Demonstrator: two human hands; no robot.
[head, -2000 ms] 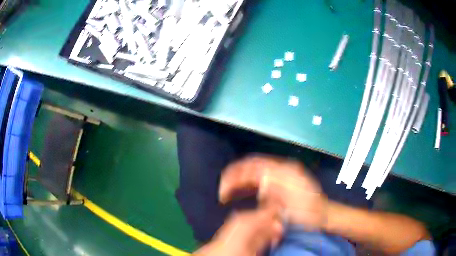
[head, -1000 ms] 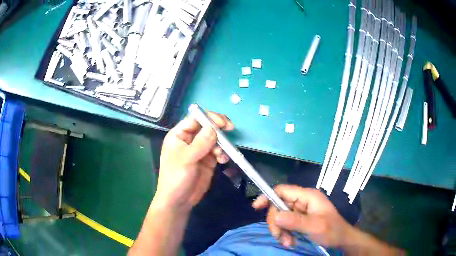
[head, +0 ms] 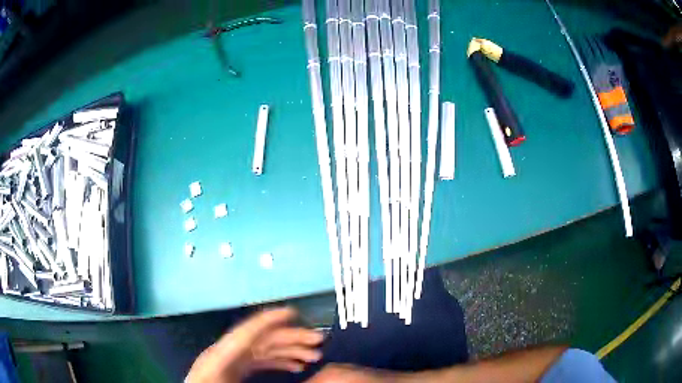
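My left hand (head: 258,345) is blurred, low in the picture before the bench edge. Its fingers point right; a small pale bit shows near the fingertips, but I cannot tell whether it is held. My right forearm comes in from the lower right, and my right hand (head: 336,373) is mostly cut off by the bottom edge; what it holds is hidden. Long slim pale rods (head: 356,187) lie side by side in two groups, with their near ends over the bench edge. Single short tubes lie left (head: 260,140) and right (head: 447,141) of them.
A black tray (head: 122,217) heaped with short tubes stands at left. Several small square pieces (head: 226,250) lie beside it. Right of the rods are a black-handled tool (head: 496,97), a short strip (head: 499,142), a long thin strip (head: 609,142) and an orange-banded glove (head: 615,108).
The view has swung right, bringing the glove and long strip in. The long tube or rod held in both hands one second ago is no longer clearly visible. My hands are lower in the picture.
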